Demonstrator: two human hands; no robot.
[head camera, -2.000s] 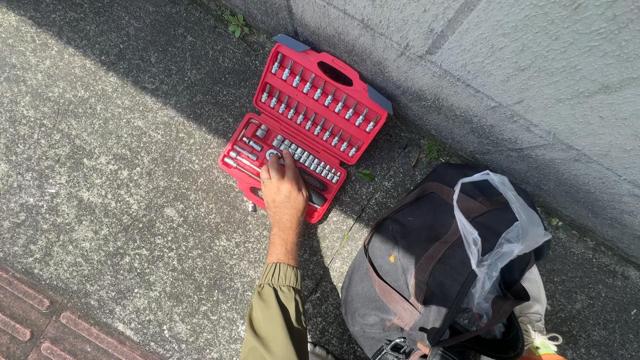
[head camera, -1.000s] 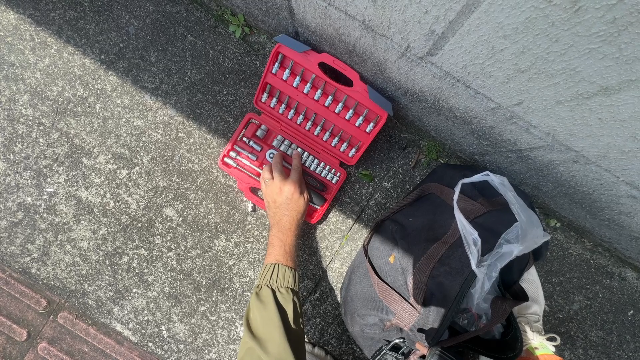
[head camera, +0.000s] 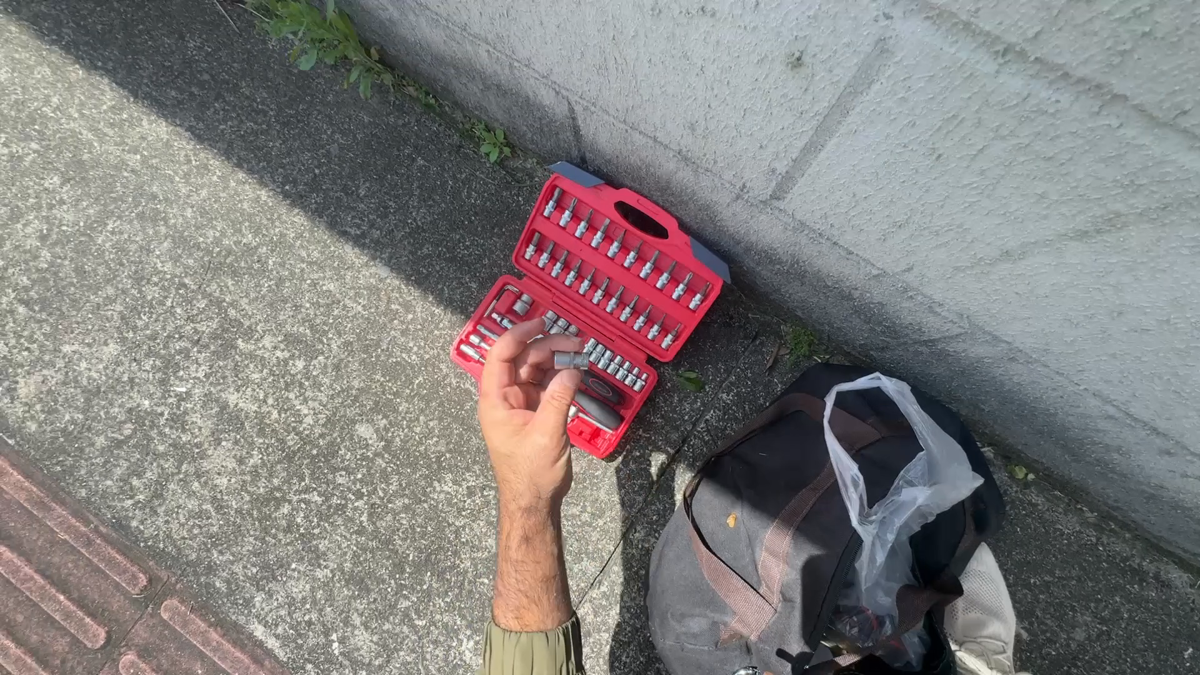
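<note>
My left hand (head camera: 530, 422) is raised over the lower half of an open red socket-set case (head camera: 647, 424). A short silvery metal socket (head camera: 571, 360) is pinched between its thumb and fingers. Beneath the hand, the lower half holds small sockets (head camera: 614, 364), bits of metal hardware at the left and a dark-handled tool (head camera: 597, 410). Two rows of bit sockets (head camera: 614, 246) stand in the lid, which lies folded back near the wall. My fingers hide part of the lower tray. My right hand is not in view.
A rough grey block wall (head camera: 984, 169) runs beyond the case, weeds (head camera: 323, 42) at its foot. A dark bag (head camera: 750, 572) with a clear plastic bag (head camera: 891, 506) stands at lower right, beside a light shoe (head camera: 980, 609). Ridged reddish paving (head camera: 75, 572) lies lower left.
My left hand, earlier down in the lower tray, has lifted and turned, and the socket now shows in its fingers. The view has shifted somewhat.
</note>
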